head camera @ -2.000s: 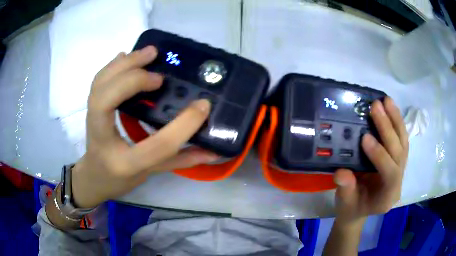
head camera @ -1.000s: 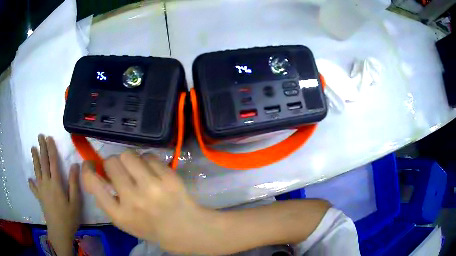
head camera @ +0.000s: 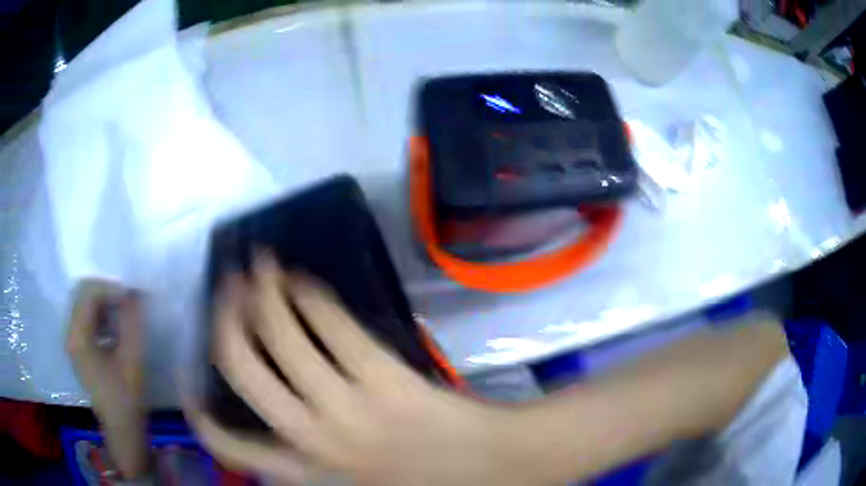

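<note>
My right hand (head camera: 313, 370) grips a black power bank (head camera: 323, 228) at the left front of the bench. The unit is tilted and blurred, its port panel turned out of sight, with a bit of orange strap at its right edge. My left hand (head camera: 109, 332) is at the front edge of the white bags (head camera: 142, 171), fingers curled; whether it pinches a bag is unclear. A second power bank (head camera: 527, 142) stands at the centre right, lit digits and ports showing, its orange strap (head camera: 513, 273) hanging at the front.
A crumpled white tissue (head camera: 698, 147) lies right of the second unit. A translucent bottle (head camera: 665, 43) stands at the back right. A blue crate (head camera: 166, 456) with orange items is below left; blue crate parts (head camera: 818, 365) show below right. The bench (head camera: 285, 95) edge curves along the front.
My right hand has taken hold of the left power bank and turned it, its display no longer showing. My left hand's fingers have curled. The second unit appears slightly further right and back.
</note>
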